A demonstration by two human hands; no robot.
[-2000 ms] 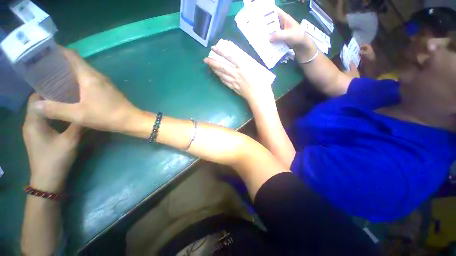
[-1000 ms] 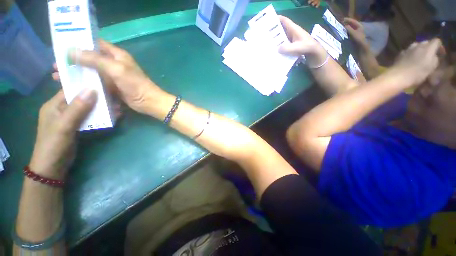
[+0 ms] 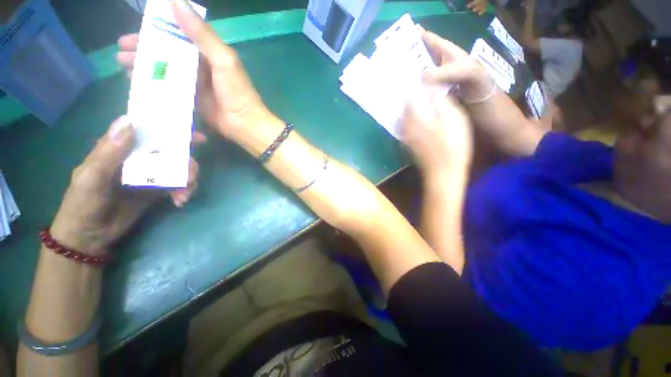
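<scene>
A slim white product box is held upright in front of me, its wide face with a small green mark towards the camera. The dark print near its top is partly covered by fingers. My left hand holds its lower end, thumb on the left edge and fingertips showing at the right edge. My right hand holds its upper right side, with a finger over the top of the face. Both hands are bare.
Large printed cartons stand at the back left and back centre. Folded leaflets lie at the left edge. At right, a person in blue handles leaflets; more leaflets lie beyond. A curved light green strip crosses the table.
The box has turned from its side and end showing to its wide face showing, and has moved right with both hands. The neighbour's hands have moved over the leaflets.
</scene>
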